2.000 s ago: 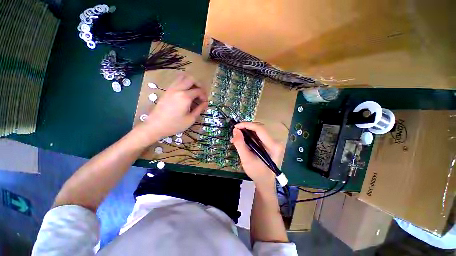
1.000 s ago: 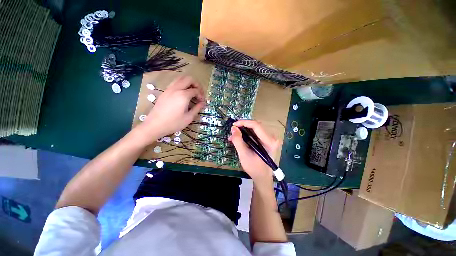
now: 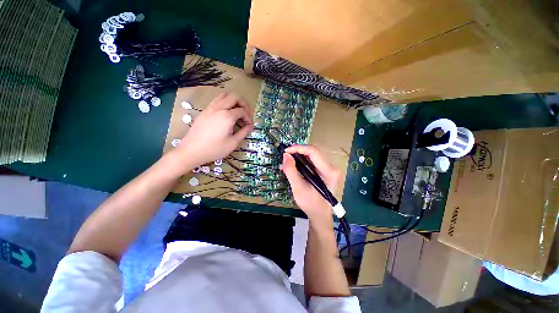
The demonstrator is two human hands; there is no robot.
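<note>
My right hand [image 3: 311,177] holds the black soldering iron [image 3: 314,178], its tip over the middle of the green-white PCB panel [image 3: 285,113]. My left hand [image 3: 217,131] is at the panel's left edge, fingertips pinched together near a dark lead wire; what lies between the fingertips is too small to make out clearly. The panel lies on a tan cardboard sheet [image 3: 337,125]. Several wired discs [image 3: 196,200] lie left of the panel, their dark leads running onto its lower part. My left hand and forearm hide some of them.
Two bundles of wired discs [image 3: 144,92] lie upper left, beside a tall stack of panels [image 3: 34,79]. A large carton [image 3: 380,49] stands behind. At right are the black box [image 3: 395,177], solder reel [image 3: 464,142], jar [image 3: 386,113], loose rings and another carton [image 3: 490,202].
The iron and my right hand have shifted slightly left in view, with small changes in the iron's angle. My left hand has stayed nearly in place. The view has shifted a little.
</note>
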